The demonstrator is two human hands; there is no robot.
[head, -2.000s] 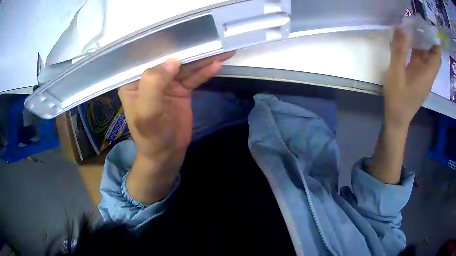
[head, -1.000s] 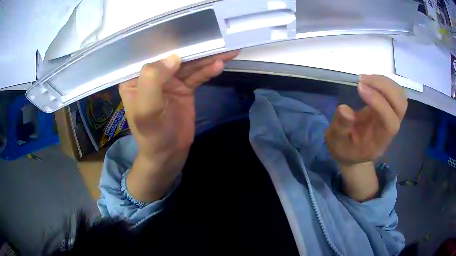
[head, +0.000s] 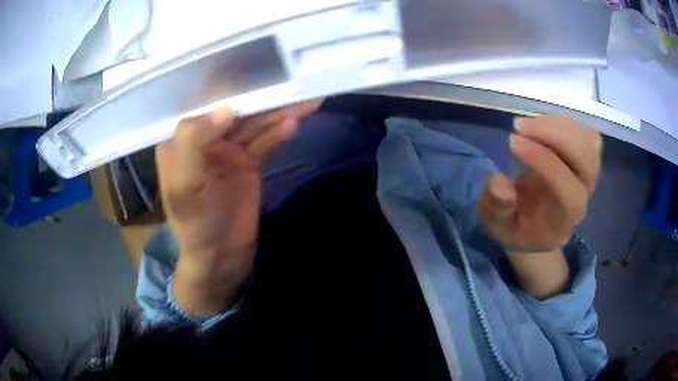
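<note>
A long, bowed silver-white panel frame [head: 297, 94] spans the top of the view, slightly blurred, over the bench edge. Grey window strips show in its left opening [head: 178, 83] and right opening [head: 505, 33], with a raised white central bracket [head: 346, 53] between them. My left hand [head: 215, 175] grips the frame's lower edge left of the bracket, thumb in front and fingers behind. My right hand [head: 543, 182] is below the frame's right part, fingers curled apart, holding nothing and not touching the frame.
The white-covered bench [head: 201, 22] lies behind the frame, with a crumpled white cloth [head: 123, 37] at the upper left. A translucent squeeze bottle [head: 639, 37] lies at the upper right. Blue stools [head: 44, 186] stand below on both sides, and an open cardboard box [head: 111, 197] is below left.
My right hand has let go of the squeeze bottle at the upper right and come down and inward, empty. My left hand and the frame have shifted slightly left.
</note>
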